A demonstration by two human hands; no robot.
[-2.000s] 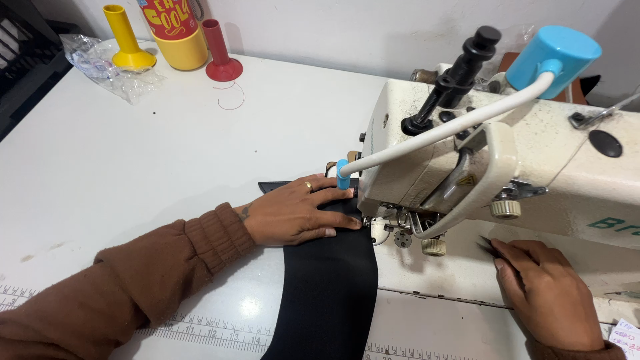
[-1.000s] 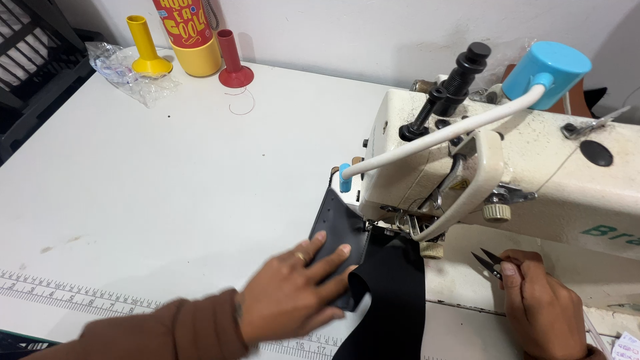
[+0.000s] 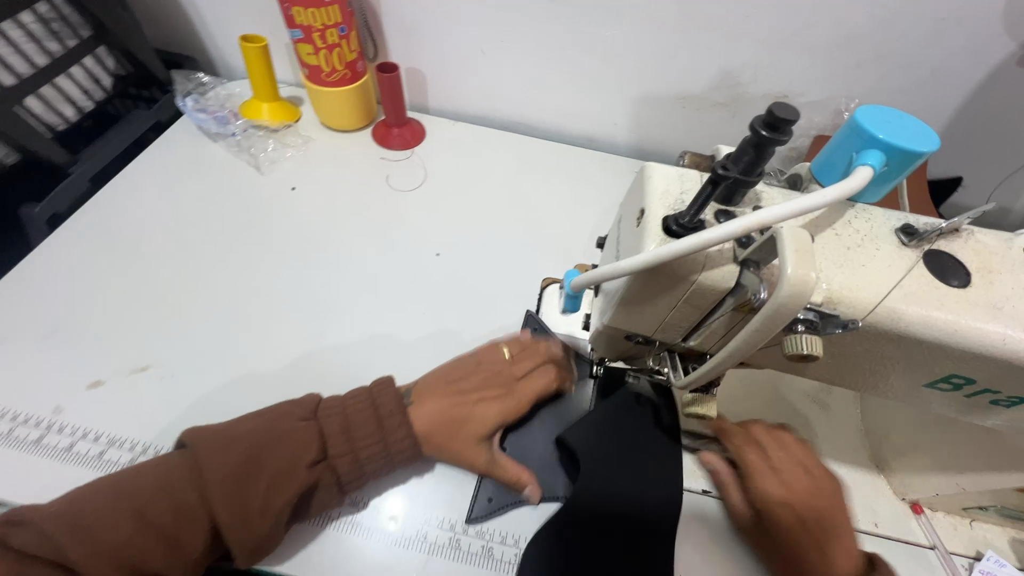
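Note:
My left hand (image 3: 500, 408) lies spread on a dark stitched panel (image 3: 540, 456), thumb near its lower edge and fingers close to the presser foot. A wide black strip of material (image 3: 632, 472) runs from under the needle area of the white sewing machine (image 3: 888, 312) down toward me, its left edge curling over the panel. At the strip's right edge is my right hand (image 3: 784, 488), blurred, with small dark thread snips (image 3: 698, 440) held at its fingertips. The snips' blades are too blurred to make out.
A yellow spool holder (image 3: 258, 88), a red one (image 3: 394, 116), a red and yellow bottle (image 3: 340, 96) and a crumpled plastic bag (image 3: 232, 128) stand or lie at the back left. Ruler markings (image 3: 472, 544) cross the front of the table. A light-blue lamp (image 3: 876, 152) sits on the machine.
The right hand has moved left with the snips to the black strip. The left hand, lower on the panel one second ago, has moved up toward the presser foot. The panel has turned since the first frame.

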